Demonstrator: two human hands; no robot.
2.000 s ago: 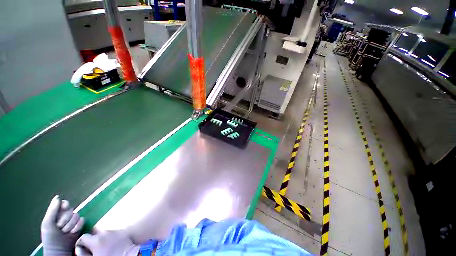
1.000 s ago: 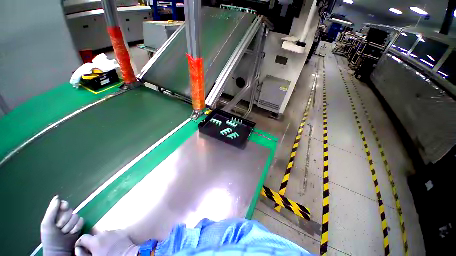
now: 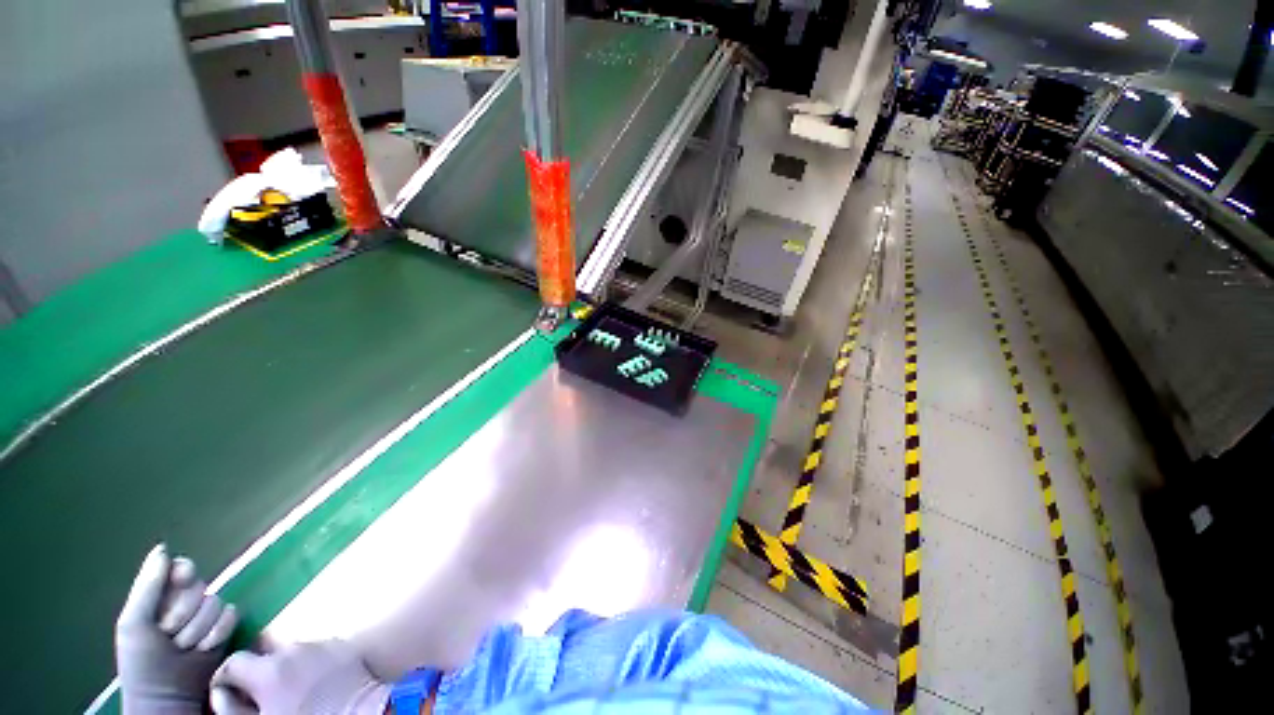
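Observation:
My left hand (image 3: 171,636), in a pale grey-white glove, is at the lower left over the green belt's near edge, its fingers curled in. My right hand (image 3: 301,680), in the same kind of glove, lies beside it at the bottom edge, curled and close to or touching the left hand. No object shows in either hand. The shiny steel bench plate (image 3: 559,482) lies right of the hands. A small black tray (image 3: 636,359) with pale green E-shaped pieces stands at its far end.
The dark green conveyor belt (image 3: 280,405) runs along the left. A sloped conveyor (image 3: 559,140) comes down to it between orange-wrapped posts (image 3: 552,231). A black box (image 3: 280,224) with white cloth stands far left. A striped floor aisle (image 3: 964,419) is at right.

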